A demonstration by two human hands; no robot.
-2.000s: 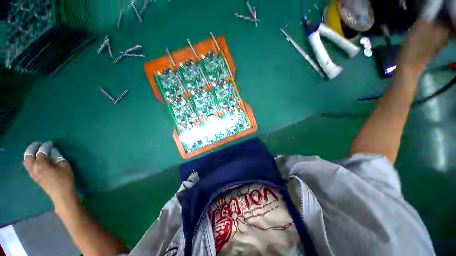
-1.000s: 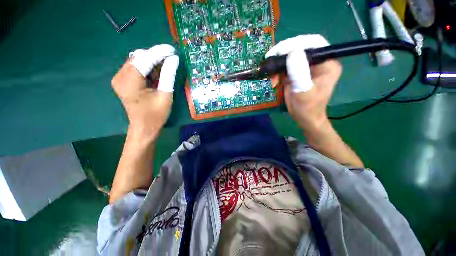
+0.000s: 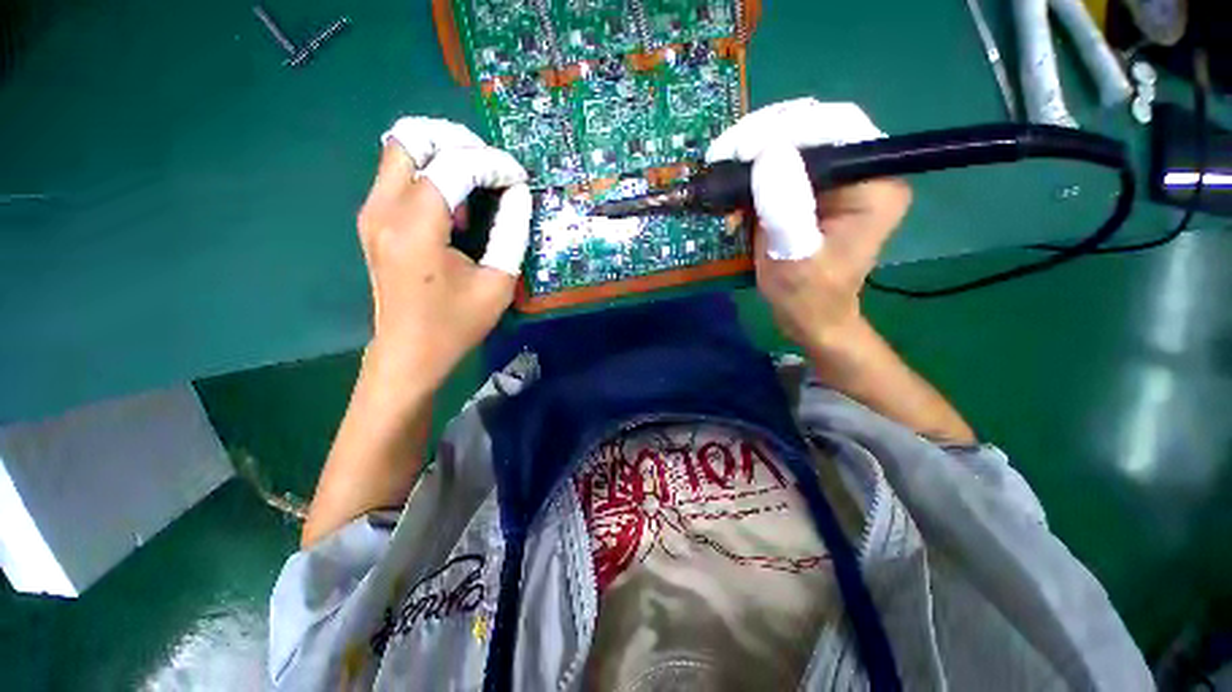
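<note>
The green circuit board panel (image 3: 615, 122) lies on an orange fixture (image 3: 649, 279), its top cut off by the picture edge. My right hand (image 3: 824, 216), with white finger covers, is shut on the black soldering iron (image 3: 919, 158). The iron's metal tip points left over the panel's bright, glaring lower strip. My left hand (image 3: 446, 237), also with white finger covers, is at the panel's left edge, thumb and fingers close to the lower strip. Whether it pinches something thin cannot be told.
Two twisted wire leads (image 3: 300, 41) lie at upper left. Tweezers (image 3: 993, 57), white-handled cutters (image 3: 1040, 68), small white pieces (image 3: 1144, 92) and a black box with a glowing strip (image 3: 1196, 176) are at right. The iron's cable loops at right. A white box (image 3: 115, 473) is at lower left.
Two seconds ago my hands were far apart; then both came to the panel, the right with the iron. In the last second my left hand has moved right, onto the panel's edge.
</note>
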